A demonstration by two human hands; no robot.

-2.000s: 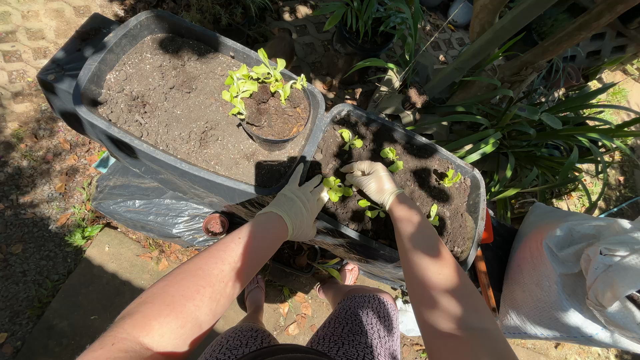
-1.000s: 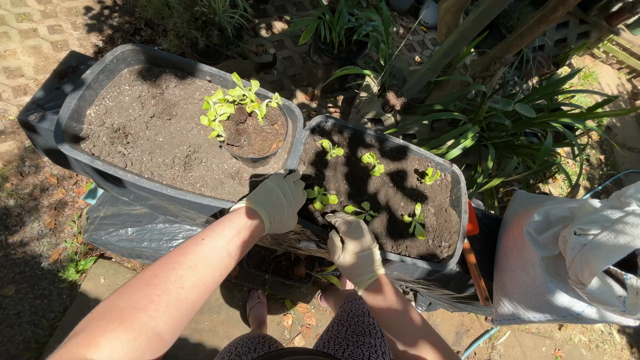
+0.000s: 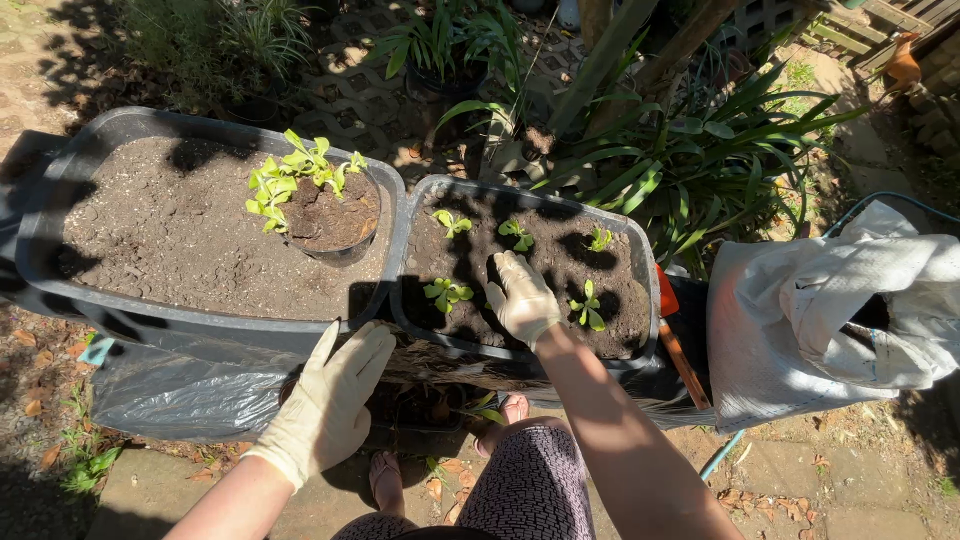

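My left hand (image 3: 334,401), in a pale glove, is raised just in front of the near rim of the large dark planter (image 3: 217,311); it holds nothing. My gloved right hand (image 3: 523,296) lies palm down on the soil in the smaller planter (image 3: 517,351), fingers extended. It mostly covers a seedling between a leafy seedling (image 3: 448,294) on its left and another seedling (image 3: 588,305) on its right. Behind it stand several more seedlings (image 3: 517,235). A round black pot (image 3: 339,253) with soil and bunched light-green seedlings (image 3: 279,187) rests on the large planter's soil.
An orange-red tool with a wooden handle (image 3: 682,361) leans beside the smaller planter. Right of it stands a white woven sack (image 3: 757,322). Black plastic sheeting (image 3: 195,397) hangs below the large planter. Strappy-leaved plants (image 3: 675,176) grow behind, and a hose (image 3: 721,454) lies on the paving.
My left hand has moved away from the junction of the planters, toward my body. My right hand has moved from the near rim onto the soil, fingers now straighter.
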